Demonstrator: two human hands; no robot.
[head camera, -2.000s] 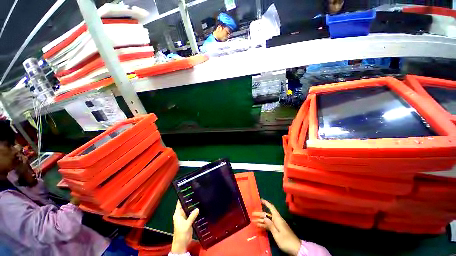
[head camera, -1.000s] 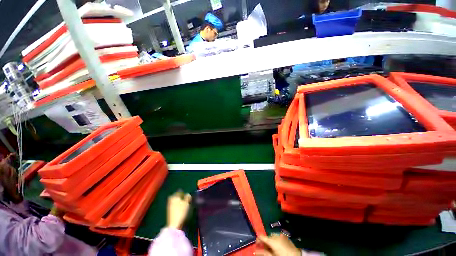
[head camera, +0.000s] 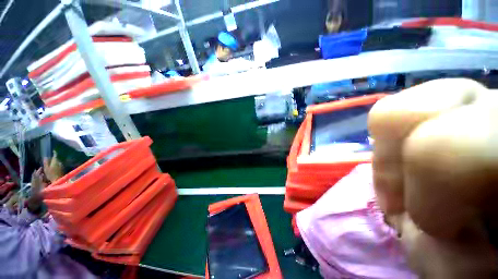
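A dark tablet (head camera: 235, 242) lies in an orange foam tray (head camera: 263, 234) on the green bench at the bottom centre. Its screen is black and its lower end is near the picture's bottom edge. My right hand (head camera: 437, 158) is raised very close to the camera at the right, large and blurred, with its fingers bent. Whether it holds anything cannot be seen. Its pink sleeve shows below and to the left. It is away from the tablet. My left hand is not in view.
A leaning stack of orange trays (head camera: 109, 204) stands at the left beside a person in a pink smock. Another tray stack (head camera: 327, 171) at the right is partly hidden by my hand and sleeve. Small dark pieces (head camera: 300, 260) lie right of the tablet. A white shelf (head camera: 240, 82) crosses above.
The tablet, earlier held in my hands, lies in its tray. My right hand has left the tray's edge and risen close to the camera. My left hand has gone out of view.
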